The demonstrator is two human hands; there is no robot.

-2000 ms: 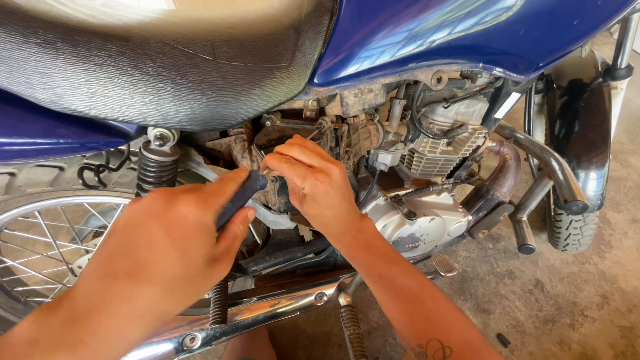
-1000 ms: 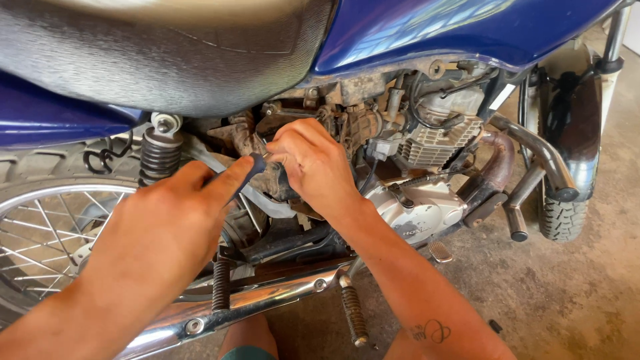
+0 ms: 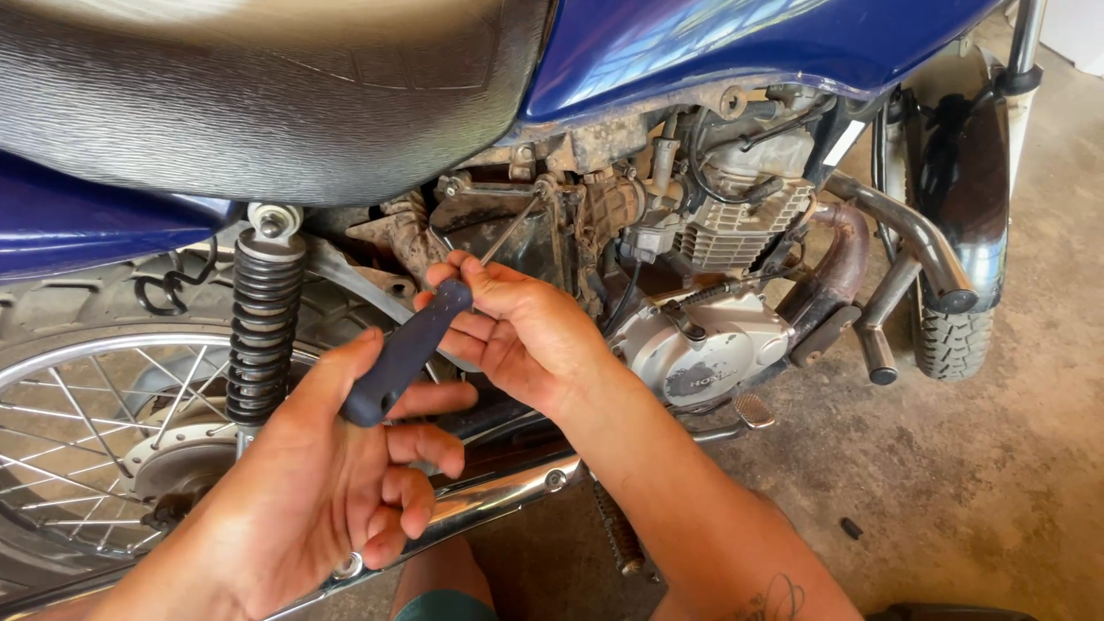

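Observation:
A screwdriver with a dark blue handle (image 3: 410,352) slants up and right, its thin metal shaft (image 3: 511,231) reaching a dirty clamp fitting (image 3: 548,186) under the motorcycle's seat. The contact at its tip is too small to judge. My left hand (image 3: 336,470) has the handle's butt end between thumb and index finger, with the other fingers loosely spread, palm up. My right hand (image 3: 526,336) pinches the shaft just beyond the handle with thumb and fingertips. Right of the fitting is a grimy carburetor intake part (image 3: 611,207).
Around my hands are the black seat (image 3: 259,103), blue tank (image 3: 690,52), coil-spring shock absorber (image 3: 263,328), spoked rear wheel (image 3: 78,414) and chrome exhaust pipe (image 3: 496,500). The finned engine cylinder (image 3: 729,224) and footpeg (image 3: 619,526) lie to the right. A small dark piece (image 3: 851,528) rests on the floor.
My left hand has loosened and turned from a fist around the handle to palm up with fingers spread. My right hand has opened somewhat and shifted down, exposing the shaft.

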